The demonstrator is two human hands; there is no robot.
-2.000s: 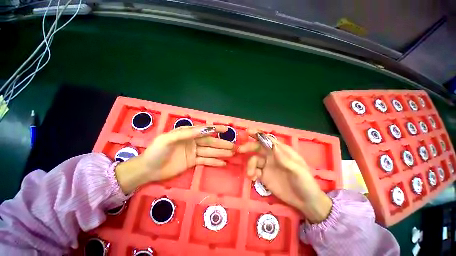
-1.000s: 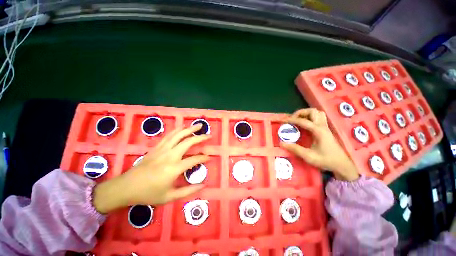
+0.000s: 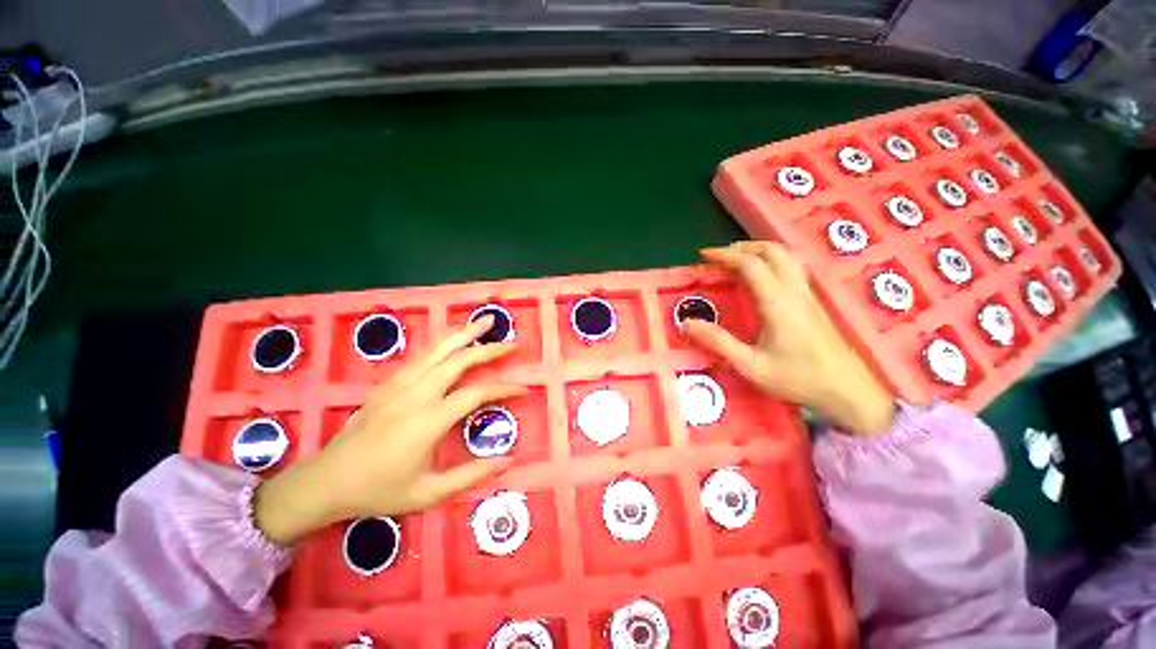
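A salmon-red foam tray (image 3: 761, 448) holds round watch modules in square pockets. Black screens fill most of the top row; several lower modules show silver backs, such as this module (image 3: 630, 508). My left hand (image 3: 387, 444) is spread over the tray's left middle, holding nothing. Its index fingertip touches the edge of a black-screened module (image 3: 493, 327) in the top row. A module with a reflecting screen (image 3: 491, 432) lies below that finger. My right hand (image 3: 801, 349) is at the top right pocket, thumb at the lower edge of a dark module (image 3: 696, 312), fingers apart from the thumb.
A second red foam tray (image 3: 761, 203) with silver-backed modules stands angled at the right. A black mat (image 3: 121, 406) lies under the left tray's edge. White cords (image 3: 38, 216) hang at upper left. Small white scraps (image 3: 1046, 463) and another sleeve (image 3: 1116, 596) show at lower right.
My hands have moved from facing each other above the tray to separate top-row pockets. Since one second ago, the top right module's screen has gone from pale-banded to dark. The view has shifted.
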